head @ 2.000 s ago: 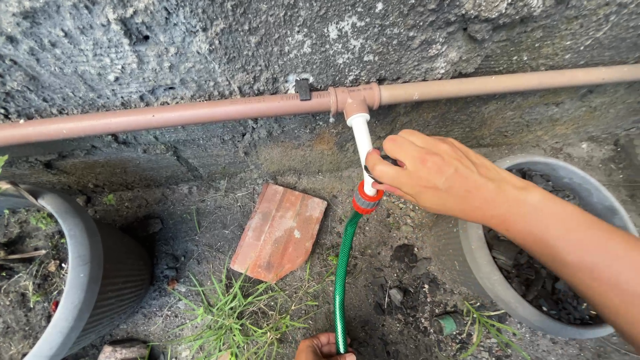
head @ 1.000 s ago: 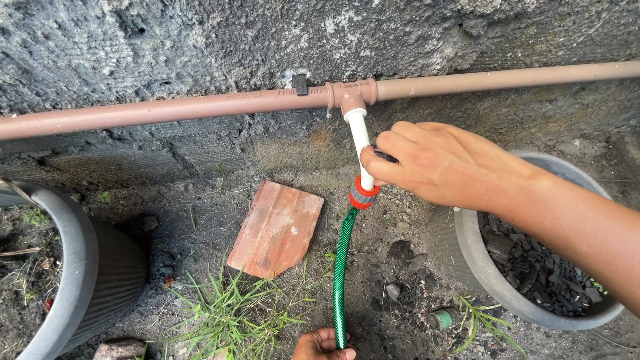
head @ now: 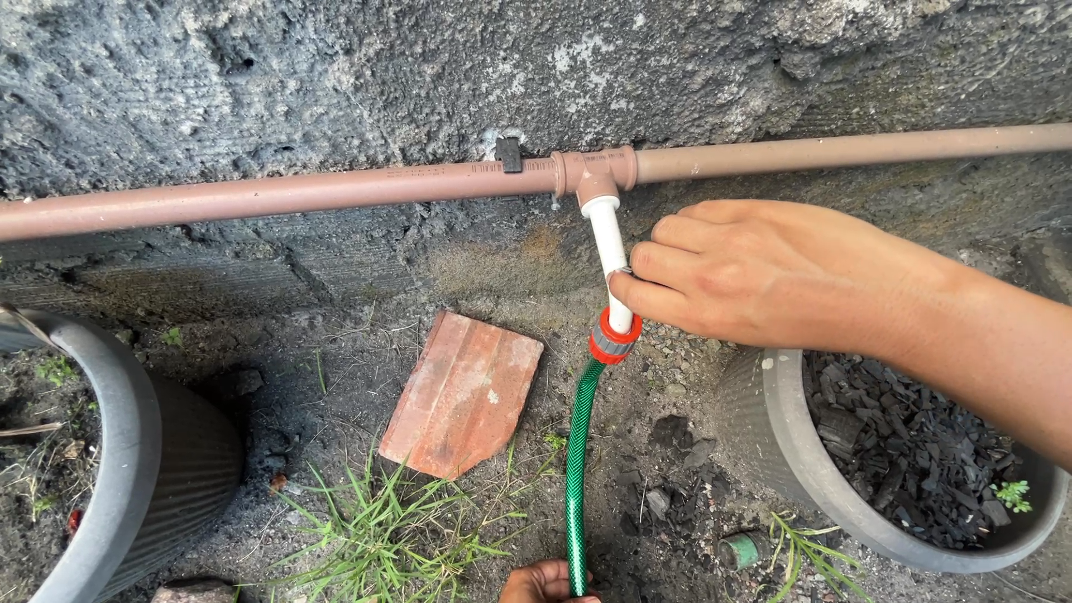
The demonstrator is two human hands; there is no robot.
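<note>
My right hand (head: pixel 754 272) has its fingers at the side of a white plastic tap (head: pixel 609 239), by its dark handle, which the fingers mostly hide. The tap comes down from the tee fitting (head: pixel 596 172) of a brown plastic pipe (head: pixel 377 191). At the tap's lower end sits a red and grey hose connector (head: pixel 615 337), with a green braided garden hose (head: pixel 578 469) running down from it. At the bottom edge my left hand (head: pixel 546 584), partly out of view, is closed around the hose.
A rough concrete wall (head: pixel 377 84) stands behind the pipe, which a black clip (head: pixel 508 155) holds. A broken terracotta piece (head: pixel 461 394) lies on the soil near a grass tuft (head: pixel 389 528). Grey planters stand at left (head: pixel 134 435) and right (head: pixel 787 419), the right one holding charcoal-like pieces.
</note>
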